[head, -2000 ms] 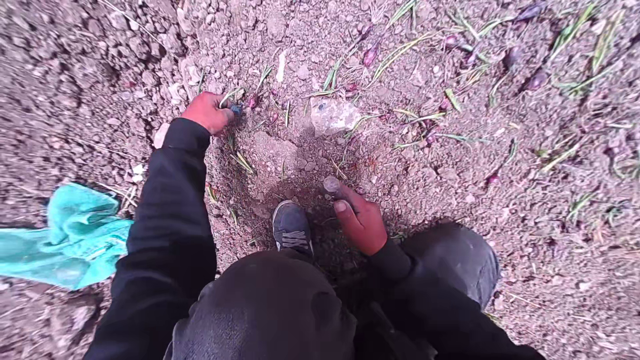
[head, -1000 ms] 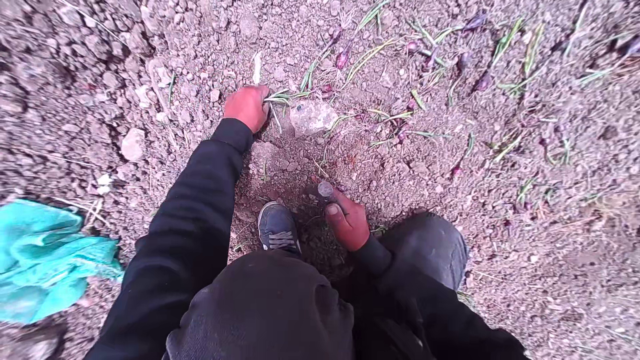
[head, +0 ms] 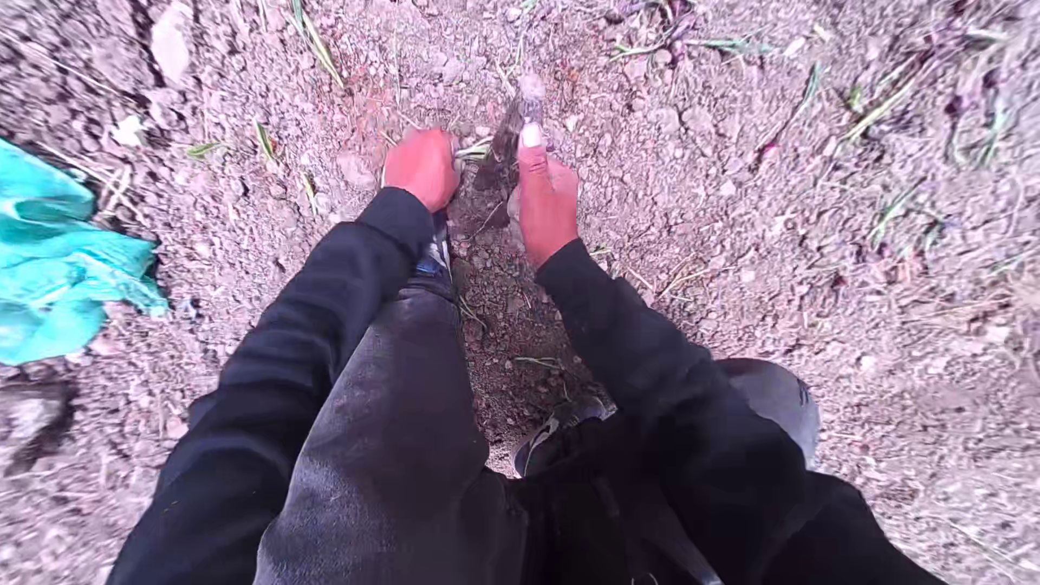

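My left hand [head: 422, 169] is closed over the soil just beyond my shoe, with green leaves [head: 474, 151] of a small plant showing at its right side; whatever else it holds is hidden. My right hand [head: 547, 195] grips a short, rounded tool handle [head: 531, 88], thumb along it. A dark, blurred part [head: 505, 134] lies beside the handle, over a patch of darker soil between my hands; its exact shape cannot be told. Small onion plants with purple bulbs and green leaves [head: 674, 41] lie on the ground at the upper right.
Crumpled green plastic sheeting or a bag [head: 65, 260] lies at the left. A pale stone [head: 171, 41] is at the upper left, a larger rock [head: 31, 414] at the lower left. My shoe [head: 435, 258] stands close below my left hand; my knee [head: 772, 402] is at the right.
My left hand has moved from the upper left in toward my right hand. My right hand still holds the handle. The view has shifted noticeably, with more of my legs showing.
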